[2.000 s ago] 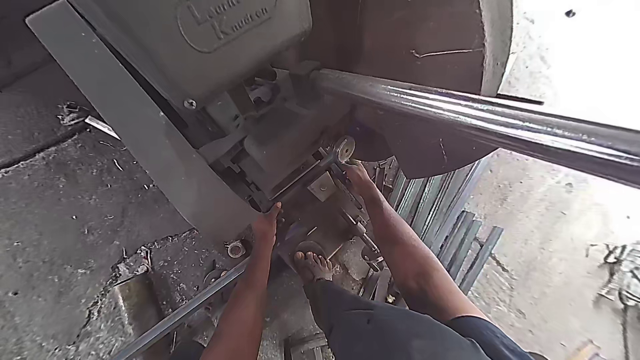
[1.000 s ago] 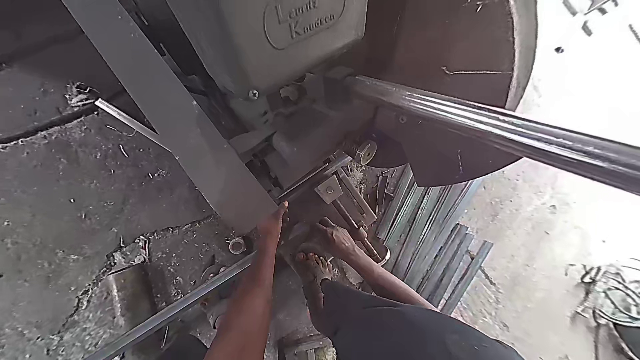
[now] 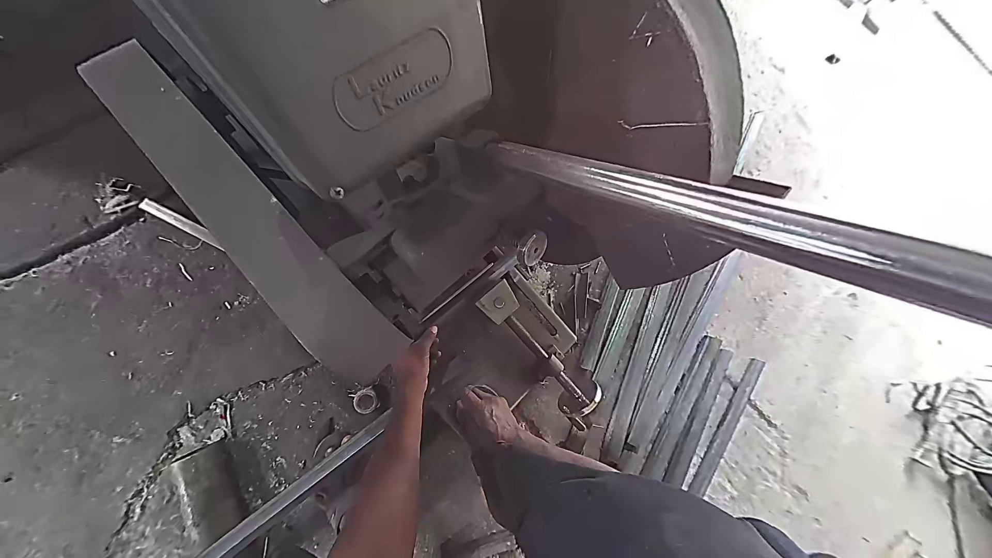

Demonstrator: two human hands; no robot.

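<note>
My left hand (image 3: 418,360) is at the lower edge of a cut-off machine, just below a narrow metal bar (image 3: 461,293) at its clamp; its fingers are partly hidden. My right hand (image 3: 487,415) is low, by my bare foot, where hand and foot overlap; its grip is unclear. Up and right of it lies the clamp's screw (image 3: 531,339), with a round metal disc (image 3: 533,248) above and a round end piece (image 3: 585,399) below. A long metal tube (image 3: 298,492) runs from lower left to behind my left forearm.
A grey switch housing (image 3: 395,70) with raised lettering and a flat metal guard strip (image 3: 225,209) stand over the hands. A shiny round bar (image 3: 736,217) crosses to the right. Metal tubes (image 3: 659,372) lie stacked on the floor; tangled wire (image 3: 957,426) lies far right.
My right hand has moved from beside the clamp's upper disc down to near my foot. My left hand stays by the machine's lower edge. The view has shifted.
</note>
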